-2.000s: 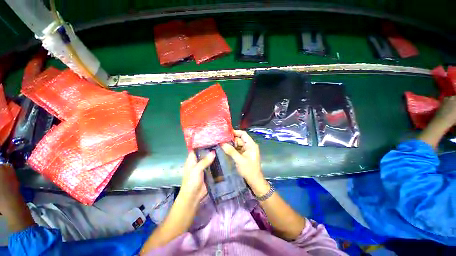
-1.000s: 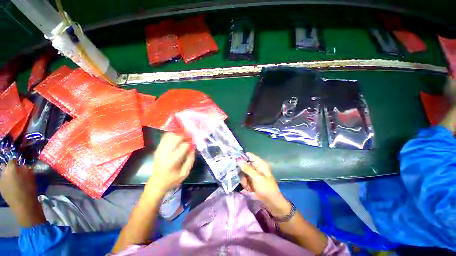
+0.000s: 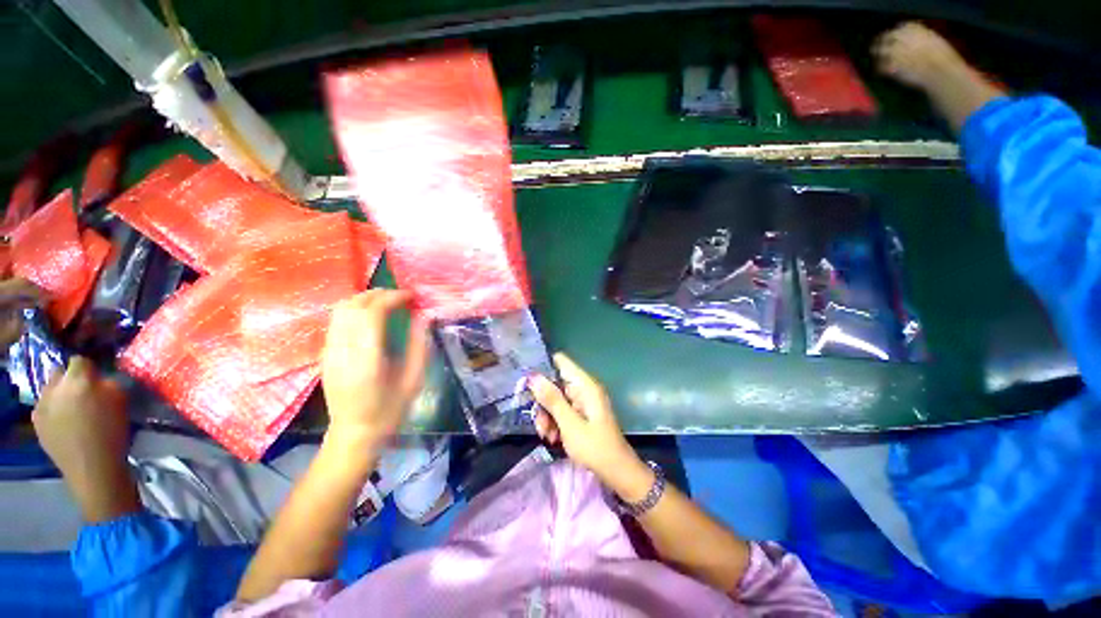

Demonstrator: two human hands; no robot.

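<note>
A red bubble bag [image 3: 435, 193] stands out away from me over the table and the pale strip, with strong glare on it. A silvery antistatic bag [image 3: 495, 368] with a flat module inside sticks out of its near end. My right hand [image 3: 580, 417] grips the near right edge of the antistatic bag, thumb on top. My left hand [image 3: 372, 362] is at the left of the red bag's near end, slightly blurred, fingers apart; it seems to hold nothing.
Several red bags [image 3: 229, 302] lie fanned at left. Larger dark bags [image 3: 712, 254] lie at right. Beyond the pale strip [image 3: 724, 155] are dark packs [image 3: 710, 91] and a red pack [image 3: 811, 70]. A wrapped post [image 3: 211, 115] slants at upper left. Blue-sleeved arms reach in from both sides.
The red bag has swung upright and extended away from me, and the antistatic bag sits in its near end. My left hand has moved slightly left. At right, a person's arm now reaches over the belt.
</note>
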